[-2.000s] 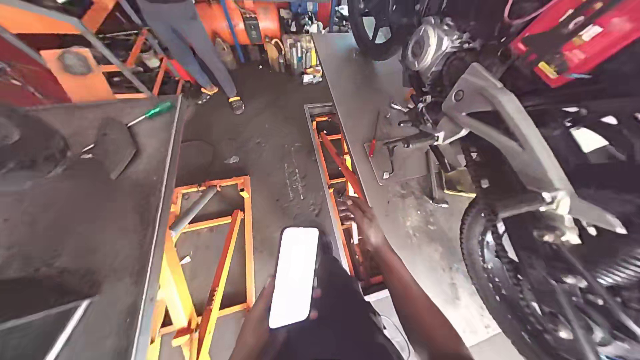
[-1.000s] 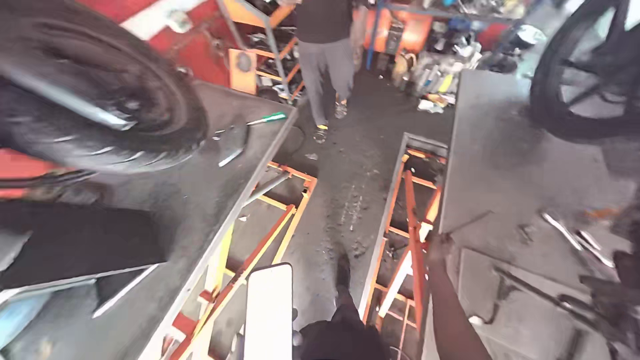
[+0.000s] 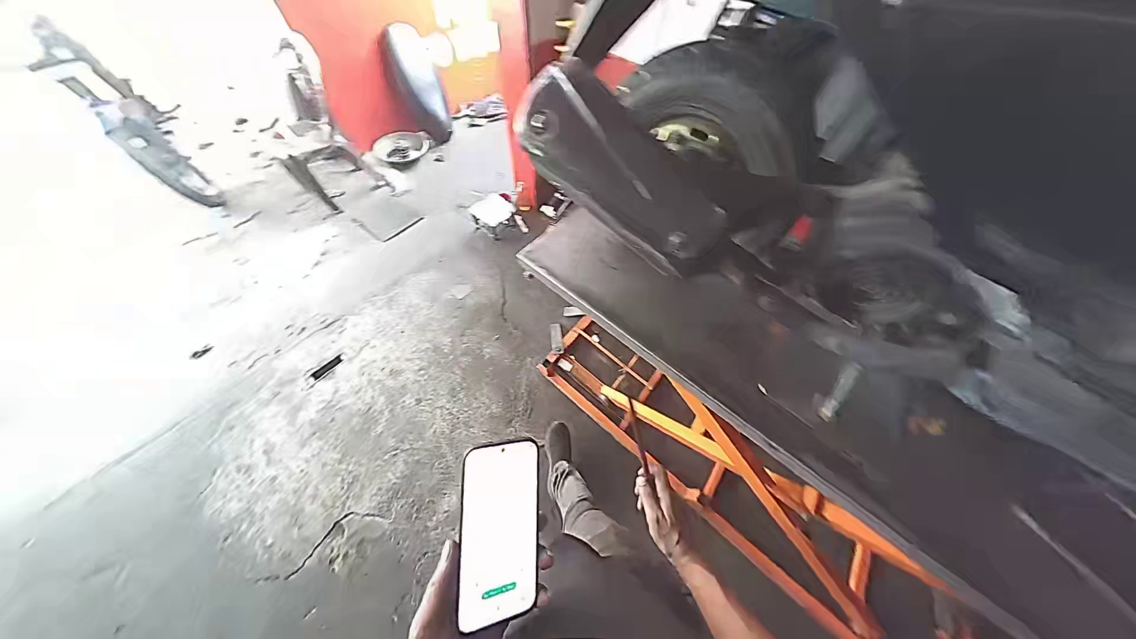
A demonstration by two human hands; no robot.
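Observation:
My left hand (image 3: 439, 590) holds a smartphone (image 3: 499, 532) upright at the bottom middle; its screen is lit and mostly white. To the right of it, my right hand (image 3: 658, 510) is closed around a thin dark rod-like tool (image 3: 639, 439) that points up and away. The tool's exact kind cannot be told. Beyond and beneath that hand runs the orange metal frame (image 3: 754, 475) of a lift table. A motorcycle's rear wheel (image 3: 710, 111) and dark swingarm-side part (image 3: 612, 169) lie over the dark table top (image 3: 612, 275), blurred in places.
One foot in a shoe (image 3: 559, 444) rests on the concrete floor (image 3: 390, 355) beside the orange frame. Farther off are a small white stool (image 3: 493, 211), a round basin (image 3: 401, 147), a red wall (image 3: 355, 80) and a two-wheeler (image 3: 146, 133) in bright light.
The view has swung widely from the aisle between two tables to a table's end and bright floor. The phone stays in my left hand.

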